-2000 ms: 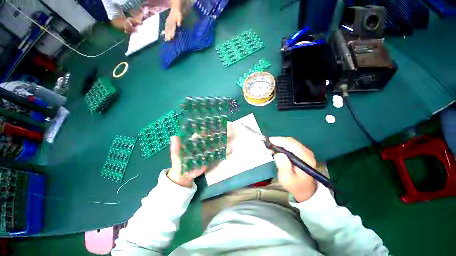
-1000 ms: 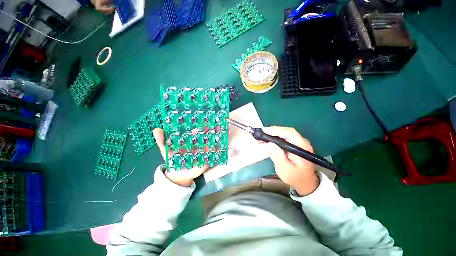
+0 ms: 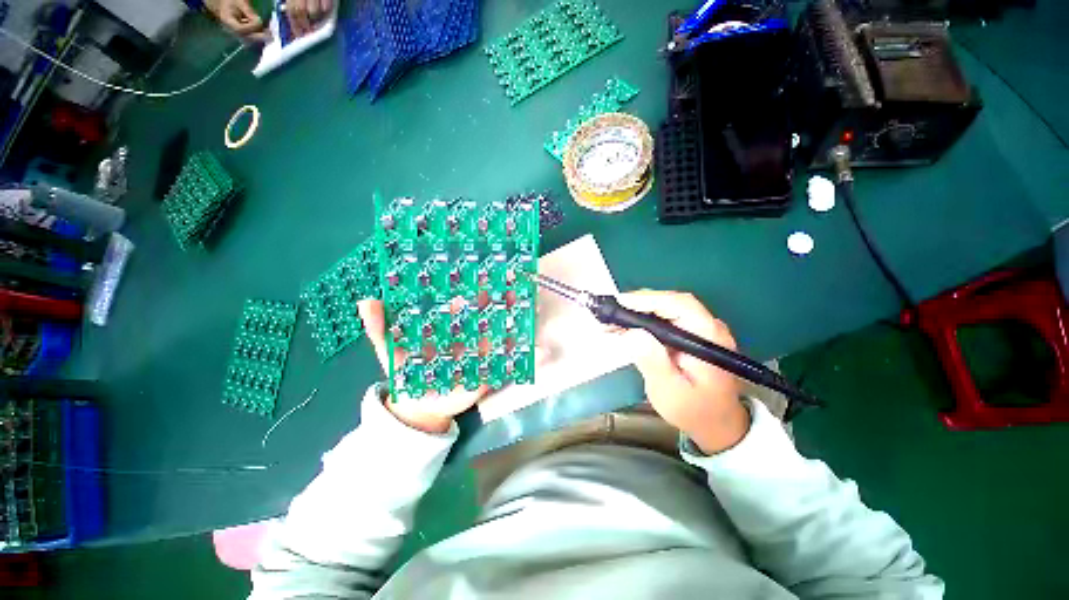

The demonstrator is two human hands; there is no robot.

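Observation:
My left hand (image 3: 424, 402) holds a green PCB panel (image 3: 461, 299) from below, its component side facing up toward me. Most of the hand is hidden behind the panel. My right hand (image 3: 686, 369) grips the black handle of a soldering iron (image 3: 692, 342), which slants down to the right. Its thin metal tip is at the panel's right edge; I cannot tell whether it touches. A white pad (image 3: 577, 358) lies below the panel. A pile of small dark components (image 3: 549, 211) shows just beyond the panel's upper right corner.
A solder roll (image 3: 608, 162) sits ahead, left of a black tray (image 3: 729, 147) and the soldering station (image 3: 903, 100). Other green panels (image 3: 259, 355) lie left and ahead. Blue panels (image 3: 410, 41) and another person's hands are at the far side. A red stool (image 3: 1002, 352) stands right.
Since the earliest frame, the held panel has turned its face toward the camera, and the iron's tip has come to its right edge. Over the last second, both hands have hardly moved.

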